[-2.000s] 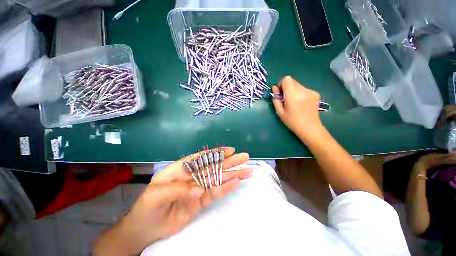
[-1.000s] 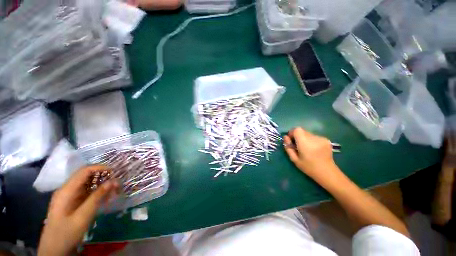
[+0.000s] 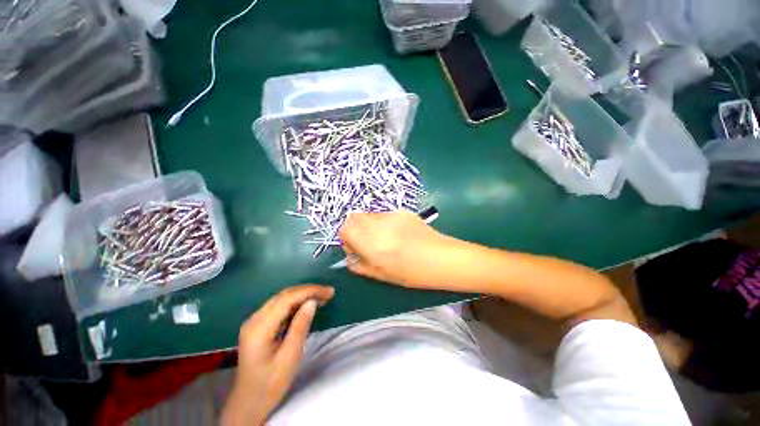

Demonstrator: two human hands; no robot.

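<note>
A loose pile of slim metal pins (image 3: 354,170) spills out of a clear tub (image 3: 333,87) tipped on its side. My right hand (image 3: 387,245) is at the pile's lower edge, its fingers curled round a slim dark tool (image 3: 429,215) whose end sticks out behind the fist. A pale pointed tip shows below its fingers; whether it is the tool or a pin I cannot tell. My left hand (image 3: 279,337) is near the bench's front edge, thumb and fingers apart, with nothing visible in it. The left tub (image 3: 218,241) lies flat and holds browner pins.
A smartphone (image 3: 472,79) lies above and right of the pile. Small clear parts boxes (image 3: 612,154) with some pins are at right. Stacked plastic boxes (image 3: 92,75) and a white cable (image 3: 215,62) are at upper left. Part of another person (image 3: 708,312) shows at lower right.
My left hand has left the left tub, moved right to the front edge and no longer shows pins. My right hand has moved left to the pile's lower edge. The camera view has shifted.
</note>
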